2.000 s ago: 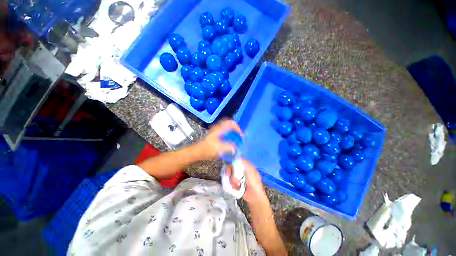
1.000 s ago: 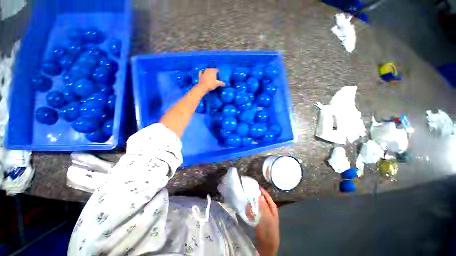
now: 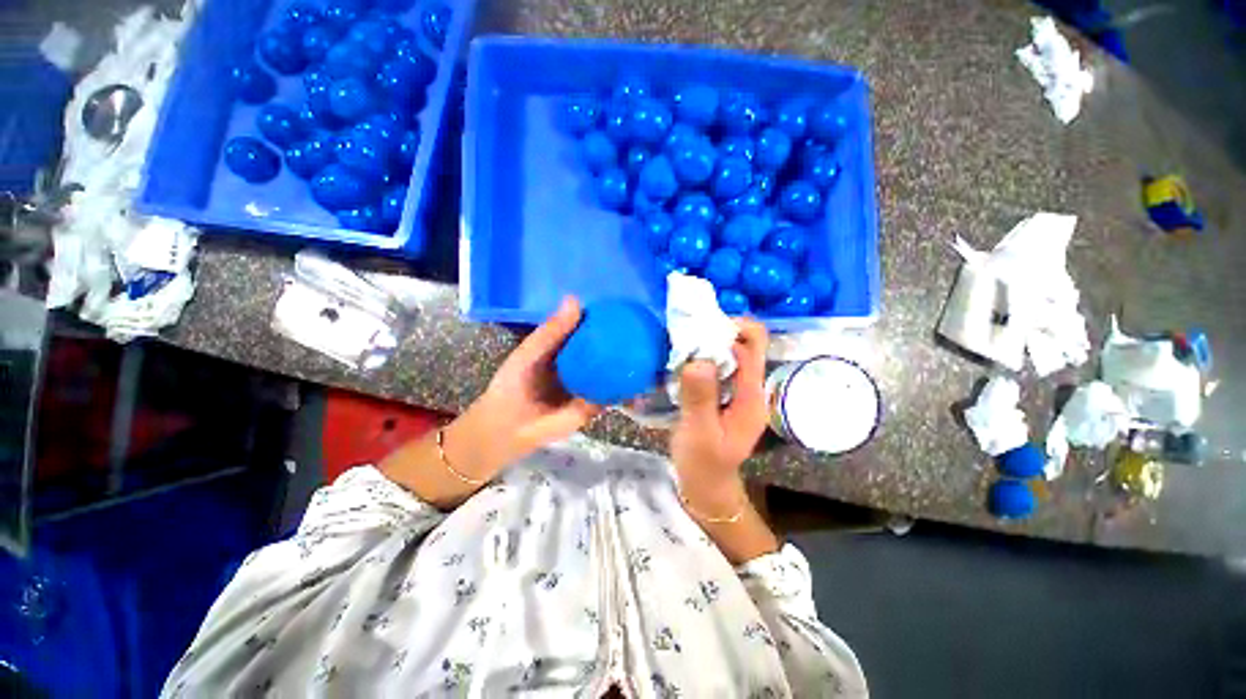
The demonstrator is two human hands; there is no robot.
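Note:
My left hand (image 3: pixel 526 396) holds a round blue ball (image 3: pixel 612 352) by its side, thumb and fingers around its left edge, just in front of the right tote. My right hand (image 3: pixel 722 417) grips a crumpled white cloth (image 3: pixel 700 325) between thumb and fingers, close to the ball's right side. The right blue tote (image 3: pixel 526 246) holds many blue balls heaped toward its right side. The left blue tote (image 3: pixel 205 178) also holds blue balls; its far end is cut off by the picture's edge.
A white-topped tin (image 3: pixel 829 406) stands right of my right hand. A clear packet (image 3: pixel 339 314) lies left of my hands. White rags (image 3: pixel 1045 294) lie on the right, near two dark-blue balls or sponges (image 3: pixel 1014 497). More rags (image 3: pixel 96 260) and a silver round item (image 3: pixel 112 109) lie far left.
My left hand has come back from the right tote with a ball in it. My right hand has raised the cloth beside the ball. The camera view has shifted.

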